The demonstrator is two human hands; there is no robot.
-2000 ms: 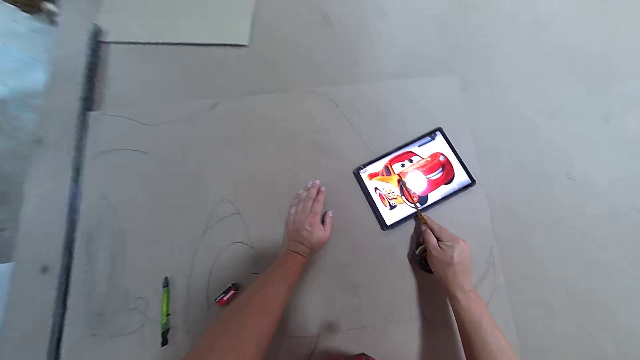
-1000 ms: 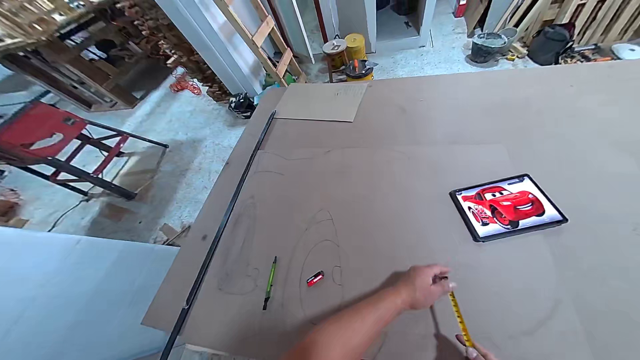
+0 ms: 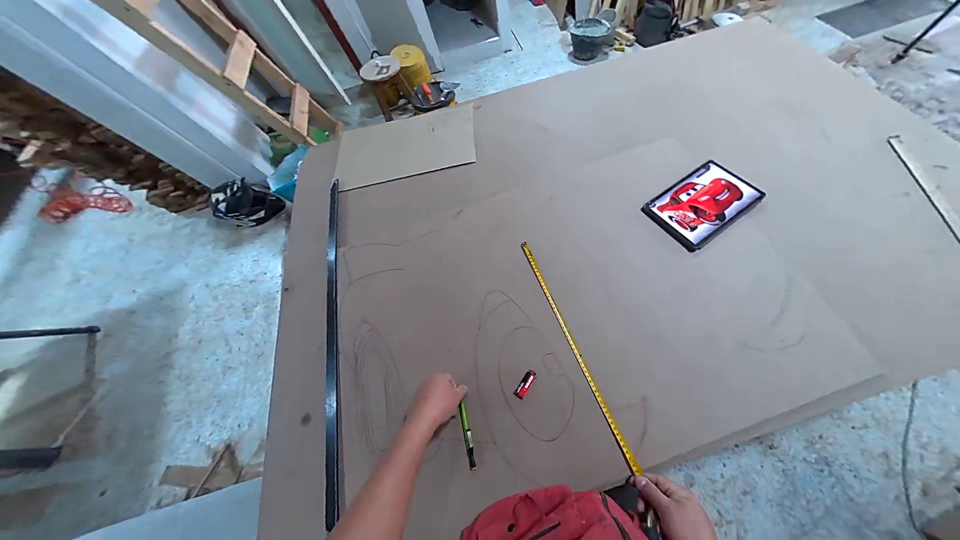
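Observation:
My left hand [image 3: 436, 399] pinches the top end of a green and black marker or pen [image 3: 466, 433] on the large brown board [image 3: 615, 300]. At the near edge, my right hand [image 3: 671, 504] holds the case end of a tape measure, whose yellow blade [image 3: 574, 349] lies extended across the board. Between the marker and the blade lies a small red and black object [image 3: 525, 384], perhaps an eraser, within pencilled curves. Farther right is a tablet [image 3: 703, 205] in a dark case, showing a red cartoon car.
A black metal straightedge [image 3: 332, 352] runs along the board's left side. A smaller flat panel [image 3: 409, 146] lies at the far left corner and a pale strip [image 3: 924, 187] at the right. Beyond stand a wooden ladder [image 3: 240, 64], a stool [image 3: 382, 71] and a bucket [image 3: 589, 37].
My left hand has left the tape's end and moved left to the marker. More blade is extended over the board. The view has shifted widely.

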